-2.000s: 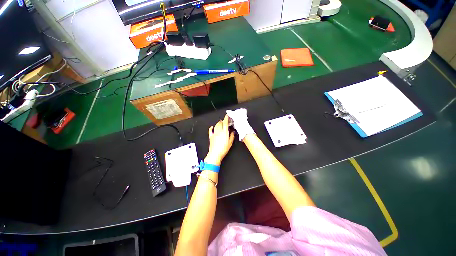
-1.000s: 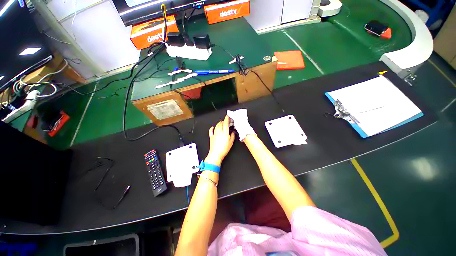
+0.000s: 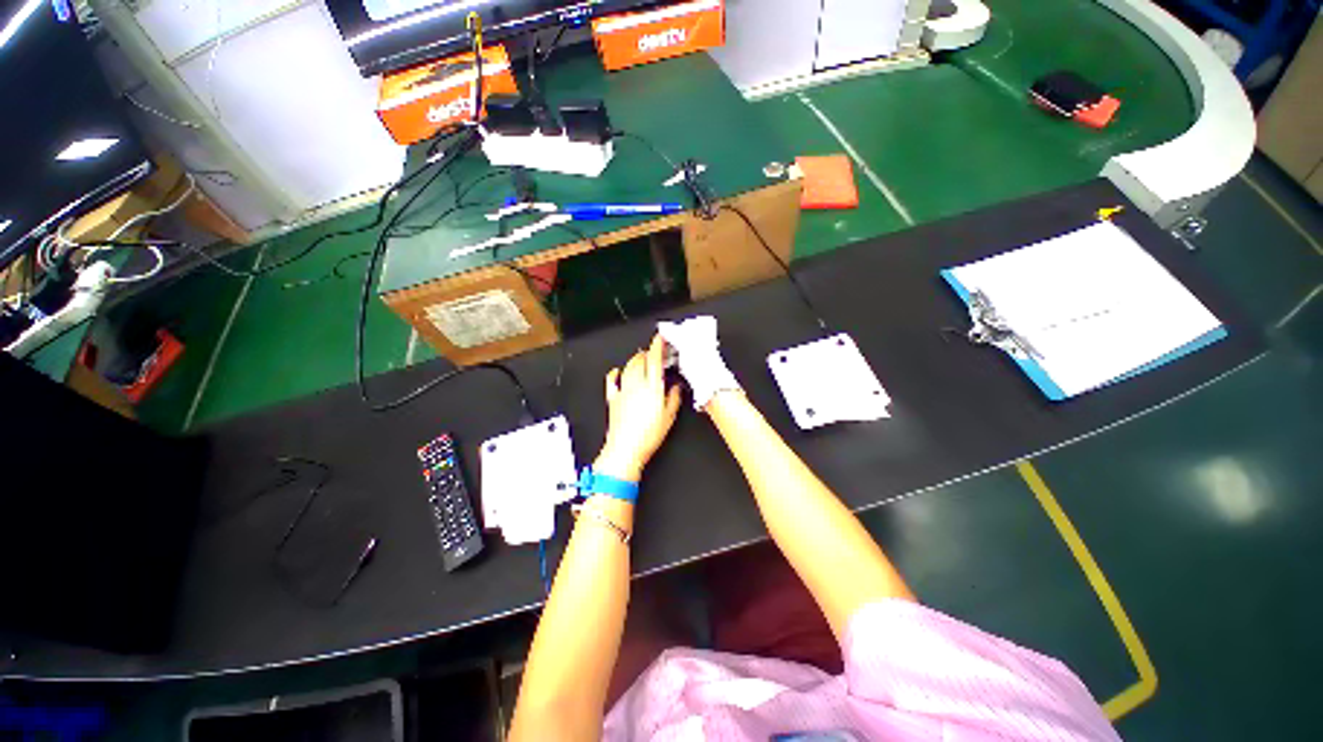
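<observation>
My left hand point(image 3: 640, 406), bare with a blue wrist band, and my right hand point(image 3: 699, 358), in a white work glove, meet at the middle of the black table, near its far edge. A small dark thing shows between their fingers; the hands hide most of it. A white set-top box point(image 3: 528, 478) lies left of my hands, with a black cable at its far edge. A second white set-top box point(image 3: 829, 381) lies right of my hands, also with a thin black cable. A black remote control point(image 3: 450, 502) lies left of the first box.
A clipboard with white paper point(image 3: 1085, 309) lies at the right. A loose black cable point(image 3: 306, 507) lies at the left. Behind the table stands a green-topped bench with a power strip point(image 3: 546, 149), a blue marker pen point(image 3: 621, 212) and orange cartons point(image 3: 660, 34).
The orange-red carrier pads on the green conveyor have shifted left, including the one with a dark unit at the far right. My hands have stayed in place.
</observation>
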